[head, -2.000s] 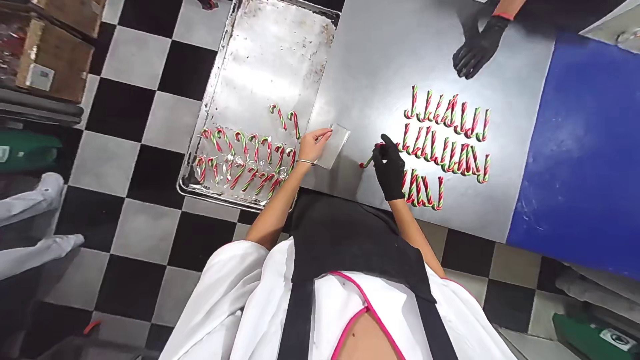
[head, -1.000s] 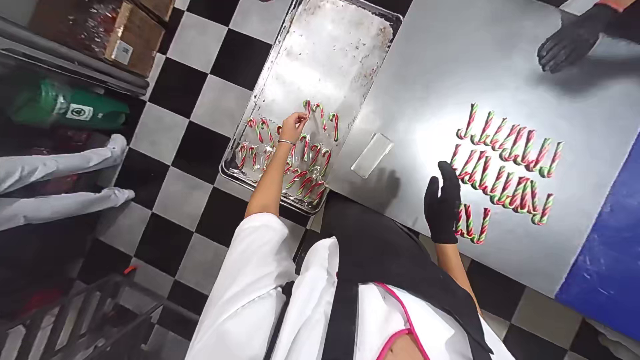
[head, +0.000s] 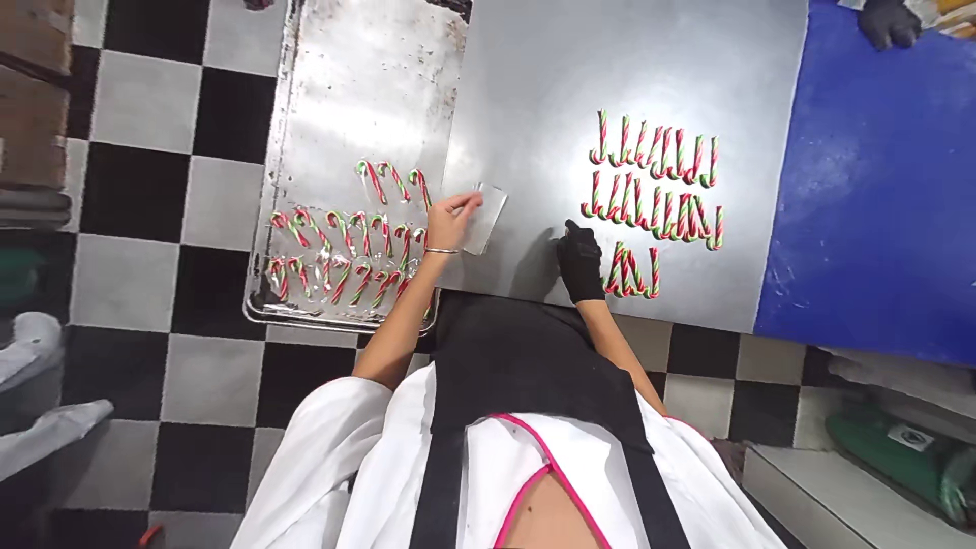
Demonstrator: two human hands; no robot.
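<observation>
My bare left hand [head: 452, 219] is at the upper left part of a stack of clear plastic sleeves [head: 488, 221] on the metal table, fingertips together at its edge; whether it grips a sleeve cannot be told. My right hand [head: 581, 255], in a black glove, rests over the table with nothing visible in it, just left of the lowest group of unwrapped candy canes [head: 654, 273]. Above that group lie two longer rows of red, green and white candy canes [head: 714, 162]. Wrapped candy canes [head: 372, 181] lie in rows on the metal sheet tray [head: 264, 191] at left.
A blue surface [head: 877, 191] adjoins the metal table [head: 549, 69] on the right. Another person's black-gloved hand [head: 890, 25] is at the top right. Cardboard boxes [head: 30, 130] stand at far left, and another person's white-clad feet [head: 34, 343] show below them.
My left hand has moved from the tray to the sleeves. Three wrapped canes now show in the tray's upper row, where two showed in the oldest frame. The other person's gloved hand has moved right.
</observation>
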